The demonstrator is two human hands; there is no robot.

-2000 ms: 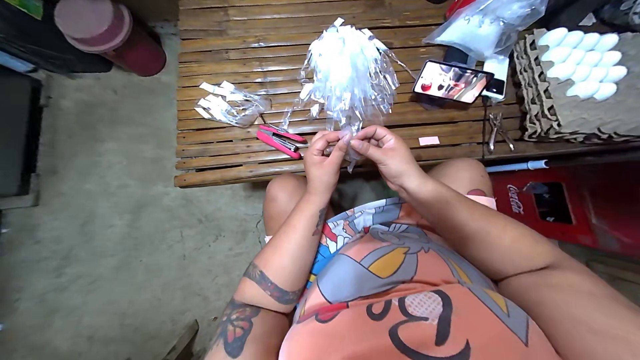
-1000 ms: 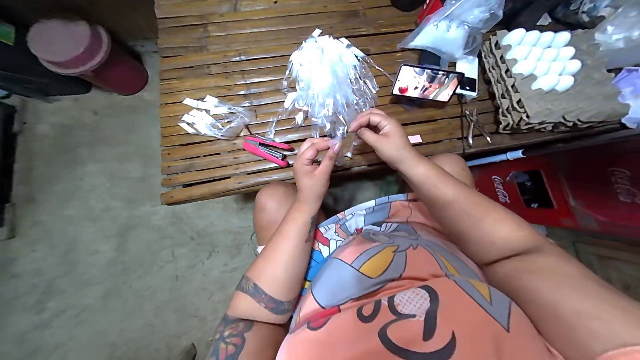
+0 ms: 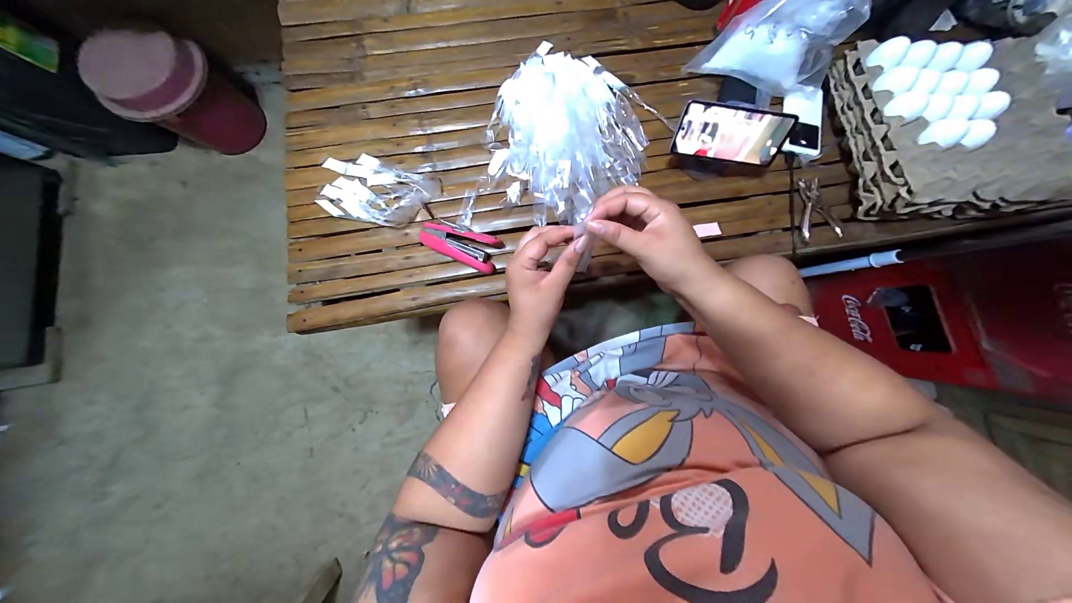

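My left hand [image 3: 540, 272] and my right hand [image 3: 649, 234] meet at the near edge of the slatted bamboo table, fingertips pinching a small piece of clear plastic [image 3: 584, 251] between them. Just beyond them spreads a large bundle of clear plastic strips [image 3: 565, 126] with white ends. A smaller bunch of clear strips with white tabs [image 3: 377, 191] lies to the left. Between that bunch and my left hand is a pink stapler [image 3: 459, 247], its arms spread. A small pale pink slip [image 3: 707, 229] lies right of my right hand.
A propped phone [image 3: 733, 134], metal pliers [image 3: 815, 209] and a clear plastic bag [image 3: 783, 46] are on the right. White eggs [image 3: 946, 59] sit on stacked cardboard trays [image 3: 904, 172]. A red crate [image 3: 963, 327] stands below the table edge, a pink lidded container [image 3: 197, 100] at the left.
My fingertips were apart one second ago and are now together at the plastic piece. The stapler and both bundles remain in place on the table.
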